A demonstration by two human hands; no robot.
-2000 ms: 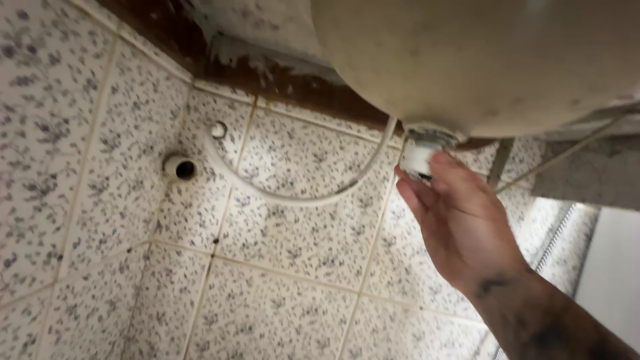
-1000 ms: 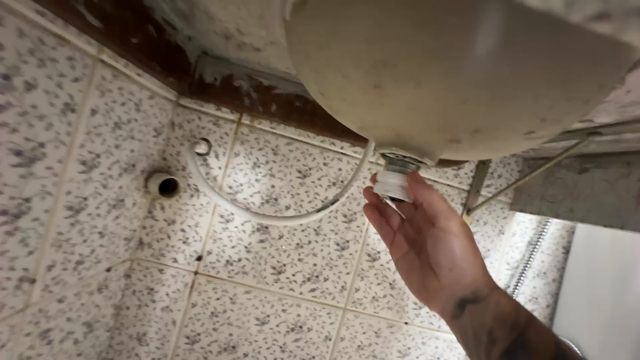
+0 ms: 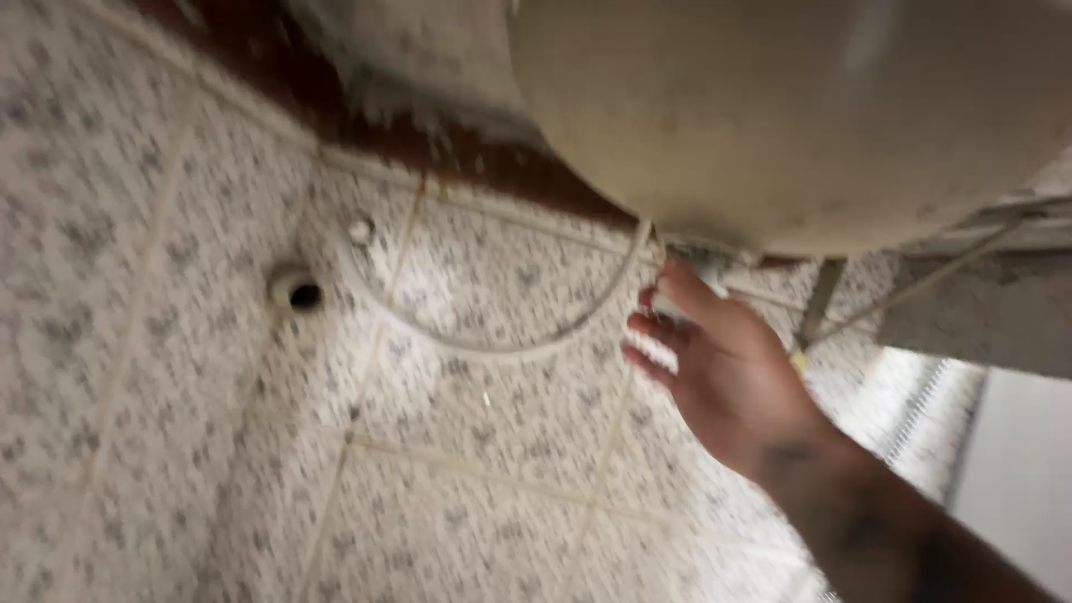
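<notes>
Under the sink basin (image 3: pixel 770 126), my right hand (image 3: pixel 720 360) has its thumb and fingers around a white plastic drain fitting (image 3: pixel 670 306) at the basin's lowest point. The fingers hide most of the fitting, and the picture is blurred there. Just above the fingertips, the metal drain flange (image 3: pixel 708 251) shows against the basin. A white flexible hose (image 3: pixel 502 350) hangs in a curve to the left of the hand, from behind the basin to a wall connection (image 3: pixel 361 231). My left hand is out of view.
An open drain pipe stub (image 3: pixel 300 291) sticks out of the speckled tile wall (image 3: pixel 486 435) at left. A metal bracket (image 3: pixel 921 272) runs below the basin at right, near a grey slab (image 3: pixel 988 310). A ribbed hose (image 3: pixel 917 414) and a white panel (image 3: pixel 1017 469) are at far right.
My right hand stays at the fitting under the basin, but its fingers have shifted around it and now cover more of it.
</notes>
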